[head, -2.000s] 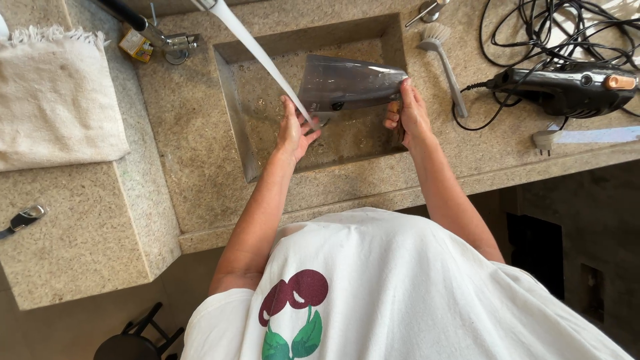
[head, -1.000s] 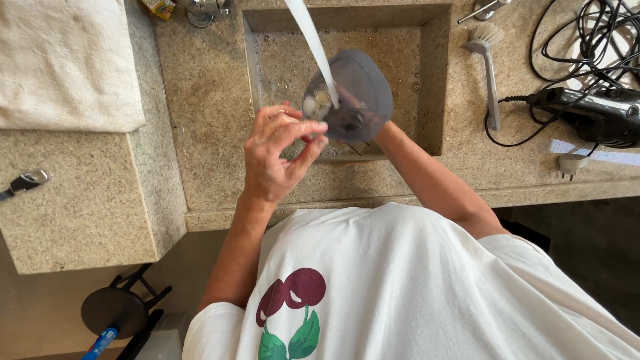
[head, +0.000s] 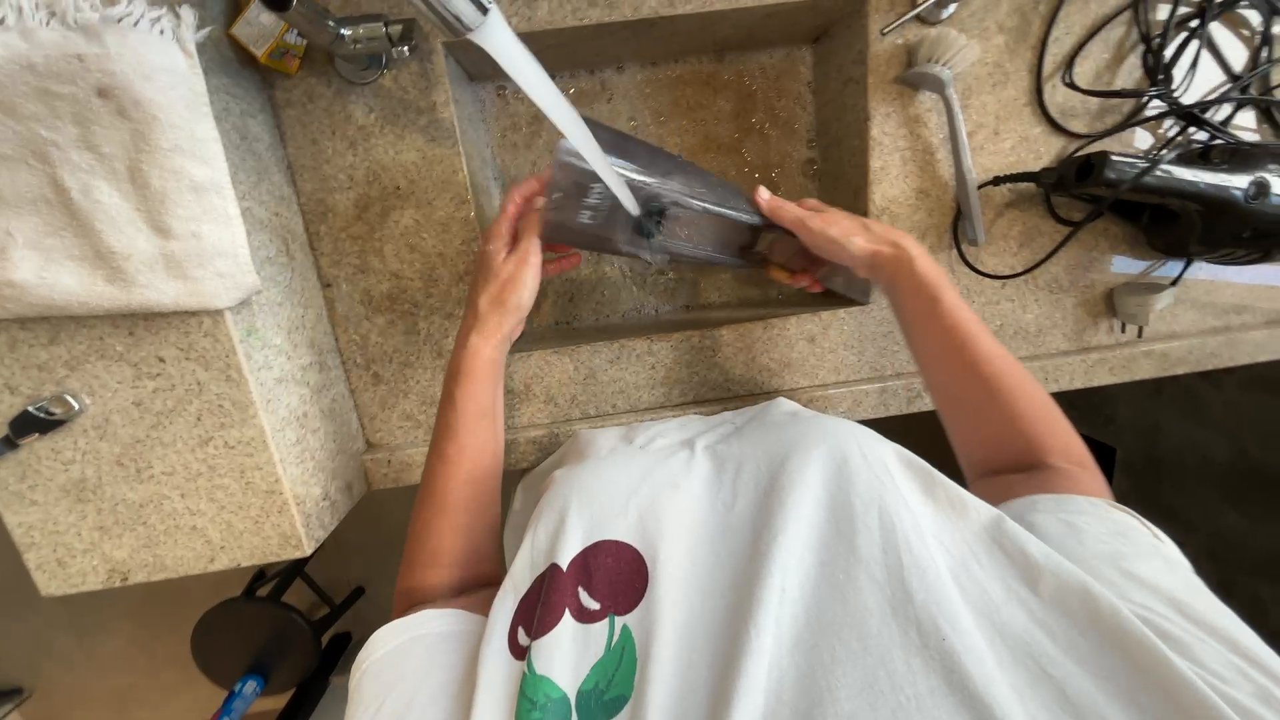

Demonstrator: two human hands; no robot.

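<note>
A smoky, see-through plastic dust container of a handheld vacuum [head: 690, 215] lies sideways over the stone sink [head: 840, 90]. Water from the metal faucet [head: 462, 12] runs onto its side, near a dark round part. At its narrow right end my right hand [head: 835, 240] grips it, thumb on top and fingers underneath. My left hand [head: 515, 260] is at the wide left end, fingers curved around the rim; how firmly it holds is unclear. A black vacuum body with a cord [head: 1180, 200] rests on the counter to the right.
A dish brush [head: 955, 140] lies right of the sink, near a plug [head: 1142, 303] and coiled black cable [head: 1150, 75]. On the left are a cream towel [head: 120, 170], a yellow box [head: 268, 38] and a metal-ended black object [head: 42, 420]. A dark stool [head: 255, 645] stands below.
The container was turned with its wide opening facing up a second ago; now it lies sideways again. My left hand has moved from in front of the opening to the wide end's left side.
</note>
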